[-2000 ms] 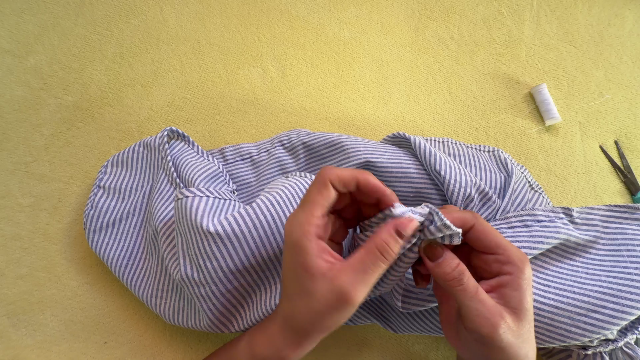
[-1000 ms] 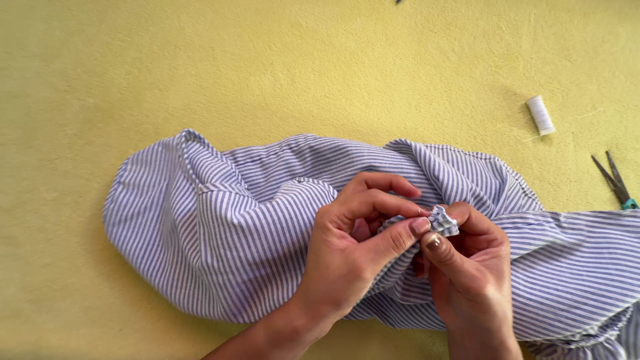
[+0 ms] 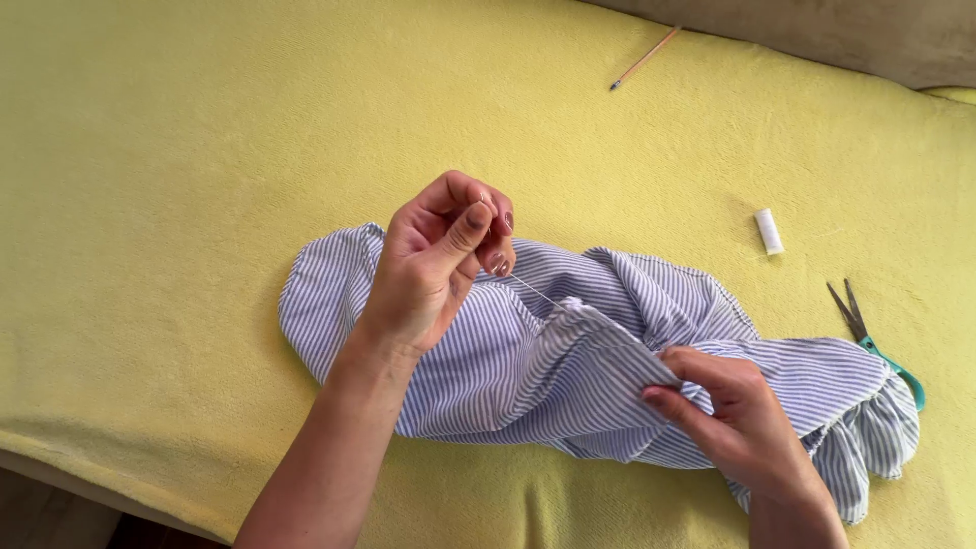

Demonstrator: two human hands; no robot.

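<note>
Blue-and-white striped fabric (image 3: 473,366) lies bunched across the middle, with a gathered ruffle at its right end. My left hand (image 3: 442,259) is raised above it, thumb and fingertips pinched on what looks like a thin needle, mostly hidden by the fingers. A white thread (image 3: 534,291) runs taut from this hand down to the fabric's puckered edge. My right hand (image 3: 724,412) pinches the fabric's edge between thumb and fingers, to the right of the thread.
A white thread spool (image 3: 768,232) lies at the right with a loose end. Scissors (image 3: 869,343) with teal handles stand open, partly under the fabric. A thin wooden pencil (image 3: 645,59) lies at the top on the yellow blanket (image 3: 191,152), near a brown cushioned edge (image 3: 823,38).
My hands, close together on the small bunched edge before, are now apart. The left has risen with the thread stretched from it; the edge is spread out. The view has shifted, showing the pencil.
</note>
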